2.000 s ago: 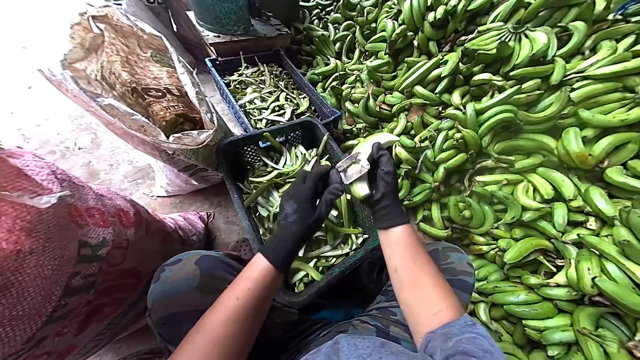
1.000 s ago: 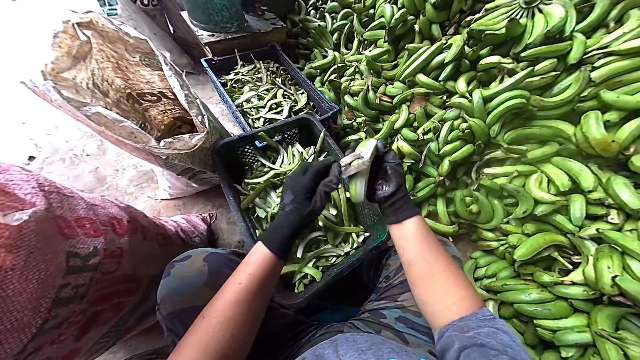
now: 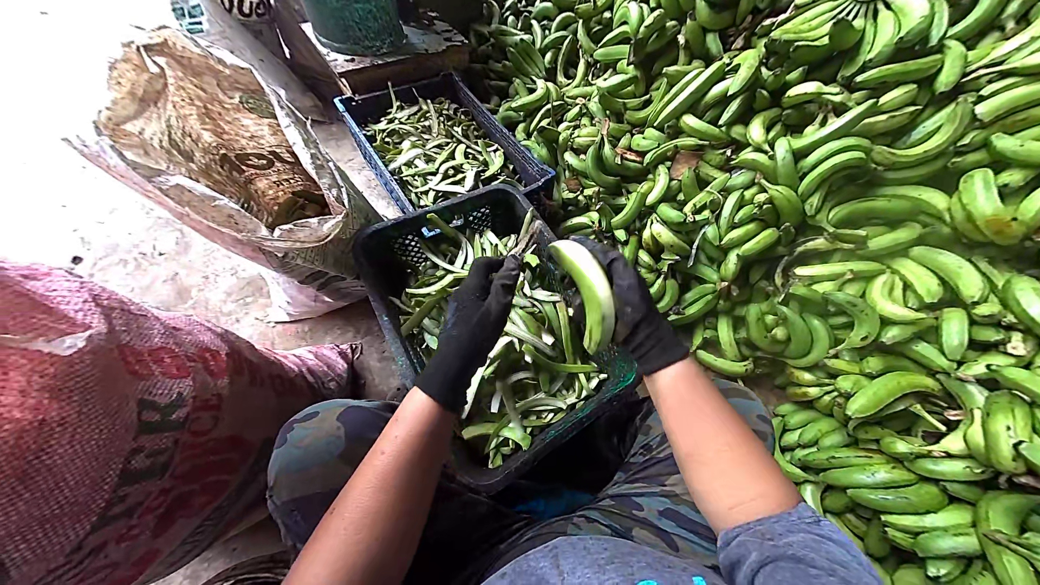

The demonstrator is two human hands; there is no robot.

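Note:
Both my hands wear black gloves. My right hand point(image 3: 630, 313) holds a partly peeled green banana point(image 3: 587, 294), whose pale flesh shows along its upper side. My left hand point(image 3: 481, 321) is closed around a small tool point(image 3: 526, 236) that looks like a peeler or blade; its tip points up and away, a little left of the banana. Below both hands stands a black plastic crate point(image 3: 382, 305) between my knees, holding many strips of green peel point(image 3: 520, 390). The left glove hides part of the tool.
A blue-rimmed crate point(image 3: 357, 130) of peels stands beyond the black one. A large heap of green bananas point(image 3: 837, 268) spreads along the right. At the left are an open woven sack point(image 3: 325, 231) and a pink woven sack point(image 3: 122, 406). A green bucket point(image 3: 357, 24) sits on a wooden block.
My left hand and the tool have moved left, away from the banana, where they were against it before. The banana now shows its whole curved length in my right hand.

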